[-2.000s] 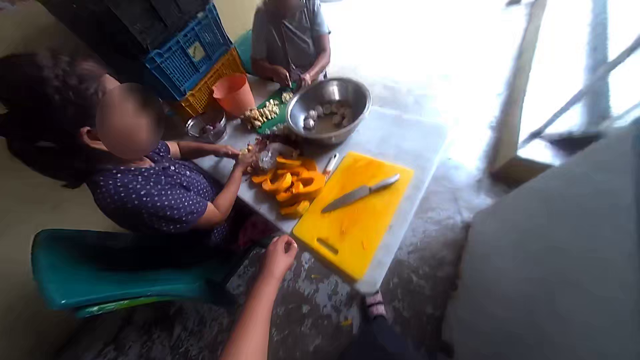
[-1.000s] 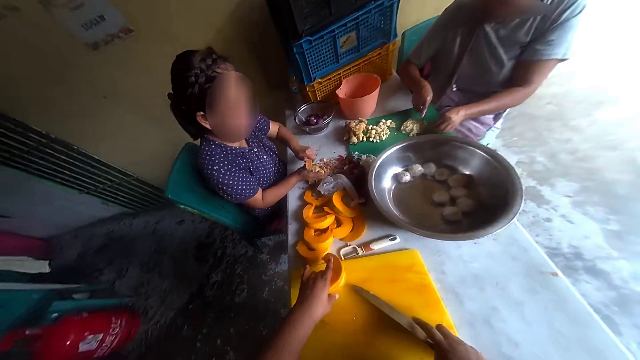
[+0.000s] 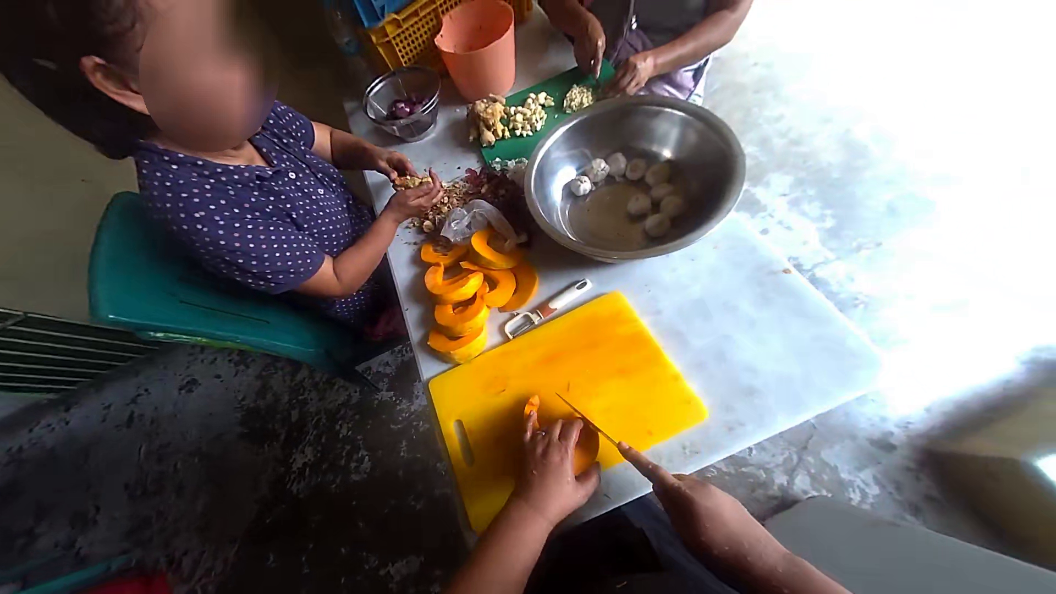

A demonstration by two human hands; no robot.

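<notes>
My left hand (image 3: pixel 557 469) grips a piece of orange squash (image 3: pixel 586 445) against the yellow cutting board (image 3: pixel 635 355), its fingers spread over the top. In my right hand (image 3: pixel 697 499) is a kitchen knife (image 3: pixel 587 419), the index finger along its back and the blade right beside the squash. Behind the board's left corner lie several curved squash slices (image 3: pixel 462 316) in a pile. A peeler with a white handle (image 3: pixel 569 297) rests along the board's far edge.
A large steel bowl (image 3: pixel 718 198) holds pale round pieces. One person (image 3: pixel 247 206) sits at left with food in both hands; another (image 3: pixel 643 49) works at a green board (image 3: pixel 507 148) bearing chopped pieces. An orange bucket (image 3: pixel 477 58) and a glass bowl (image 3: pixel 403 103) stand near the yellow crate (image 3: pixel 412 33).
My left hand, at the squash one second ago, now holds it nearer the board's front edge. My right hand has raised the knife from lying across the board to beside the squash. The view has shifted.
</notes>
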